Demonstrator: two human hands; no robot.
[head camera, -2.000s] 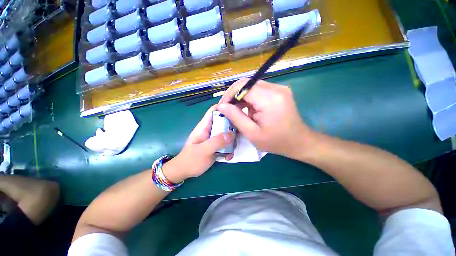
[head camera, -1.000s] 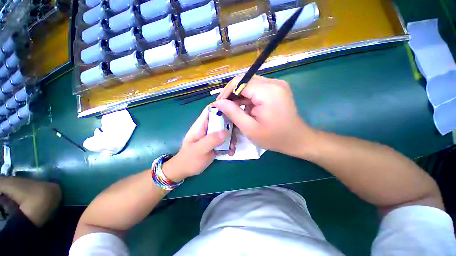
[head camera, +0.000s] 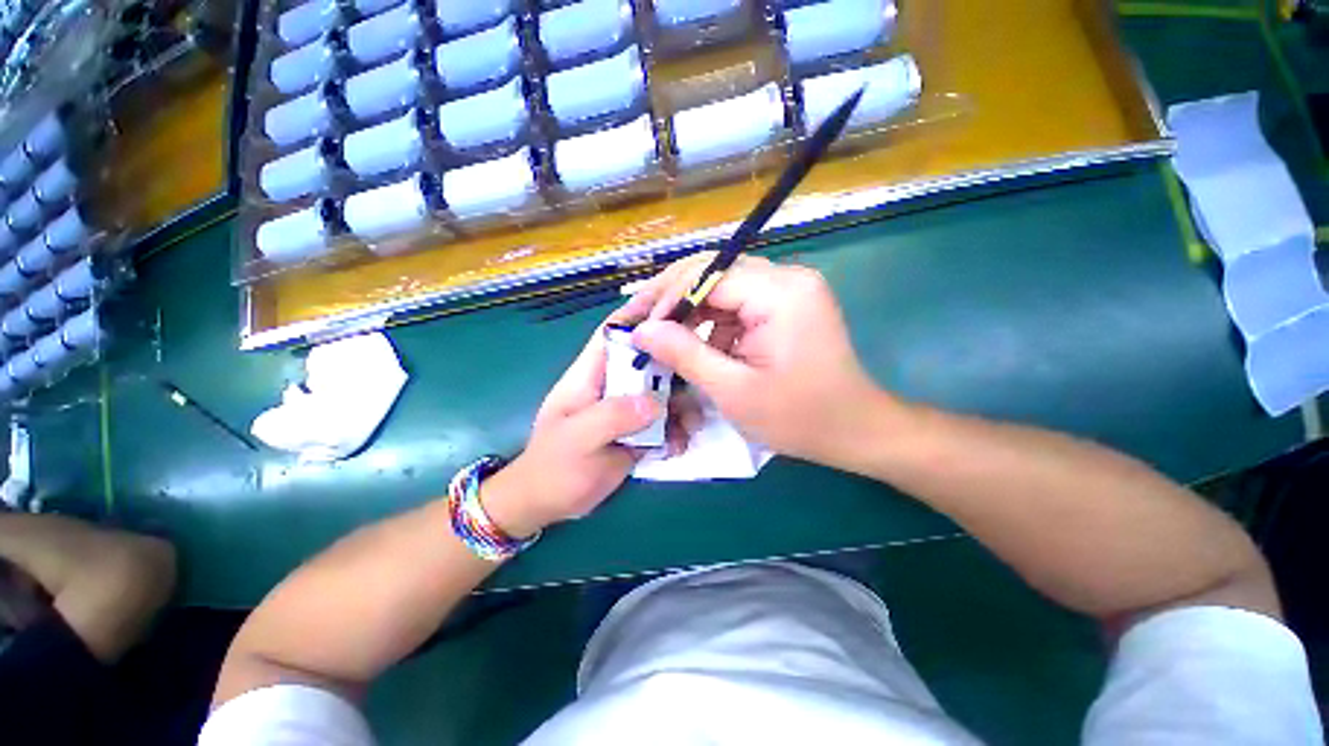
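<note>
A white housing (head camera: 633, 382) with small dark slots is held upright between the thumb and fingers of my left hand (head camera: 573, 437). My right hand (head camera: 773, 343) holds a long thin black brush or pen (head camera: 775, 193) with a gold-coloured band like a pencil. Its tip end is at the housing's upper part; the tip itself is partly hidden by my fingers. A white wiping cloth (head camera: 710, 449) lies under both hands on the green mat (head camera: 991, 292). The clear blister tray (head camera: 933, 114) beyond holds rows of pale-blue housings.
An amber board (head camera: 1049, 88) with a pale rim lies under the tray, with thin dark sticks (head camera: 583, 302) along its near edge. A crumpled wipe (head camera: 338, 397) and a dark stick (head camera: 212, 415) lie left. A creased white sheet (head camera: 1265, 248) lies right. Another person's arm (head camera: 95, 576) is at lower left.
Both hands stay close together at the housing. The brush's far end has dipped slightly lower. The housing's slotted face shows more clearly than two seconds ago. The whole view has shifted slightly.
</note>
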